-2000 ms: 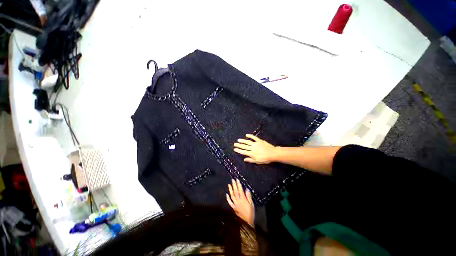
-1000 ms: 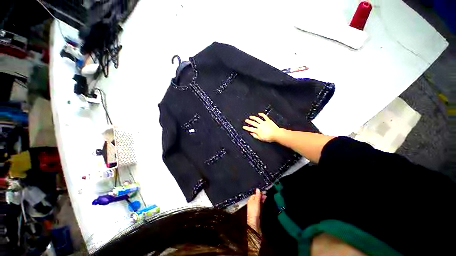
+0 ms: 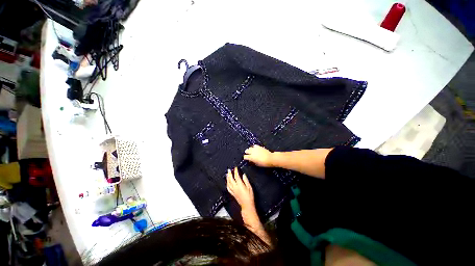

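Note:
A dark tweed jacket lies front up on the white table, with flecked braid trim at the neck, placket, cuffs and pockets. A black hanger is in its neck. A tiny white label shows by one chest pocket. My right hand comes from the right, its fingers curled and closed on the placket at the lower front. My left hand lies just below it on the jacket, palm down, fingers slightly apart, holding nothing. The lower placket is folded and partly hidden by my hands.
A red thread cone and a narrow white strip are at the far right. A thin reddish tool lies beside the sleeve. A perforated basket, a purple tool and tangled black hangers are on the left.
My right hand has moved from flat on the front panel to the placket and closed on it. My left hand has moved from the hem up onto the jacket. The lower front is now folded.

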